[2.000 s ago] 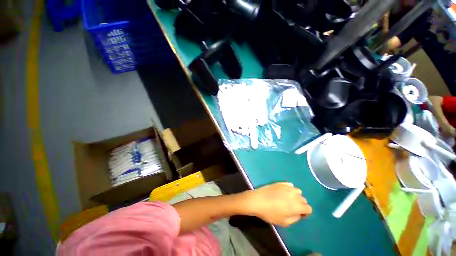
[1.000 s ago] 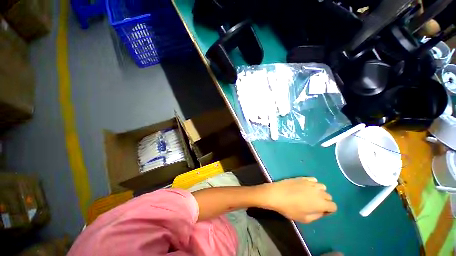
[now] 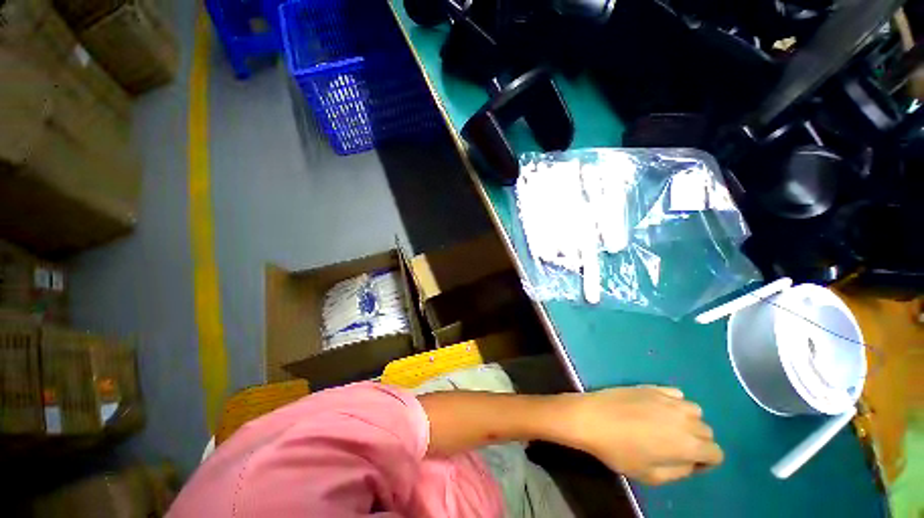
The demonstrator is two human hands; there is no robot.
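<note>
My left hand (image 3: 657, 435) is palm down over the green bench top, its fingers curled. No object shows in it, though its underside is hidden. A white round reel body (image 3: 795, 349) lies on the bench beyond it, not touched by the hand. One slim white arm (image 3: 745, 300) sticks out at its upper left and another (image 3: 814, 443) at its lower right. A fine dark line crosses the reel. A crinkled clear bag of white parts (image 3: 578, 212) lies to the left of the reel. My right hand is out of the picture.
Glossy black parts (image 3: 800, 182) are heaped past the bag. The green bench edge (image 3: 507, 238) runs diagonally. An open carton (image 3: 289, 314) of white pieces, a blue basket (image 3: 350, 101) and stacked cartons (image 3: 71, 152) stand on the floor. An orange section (image 3: 897, 349) borders the bench at right.
The view has swung so that the bench things sit further right and more floor and cartons show. The white reels at far right have left the picture. My left hand keeps its curled pose.
</note>
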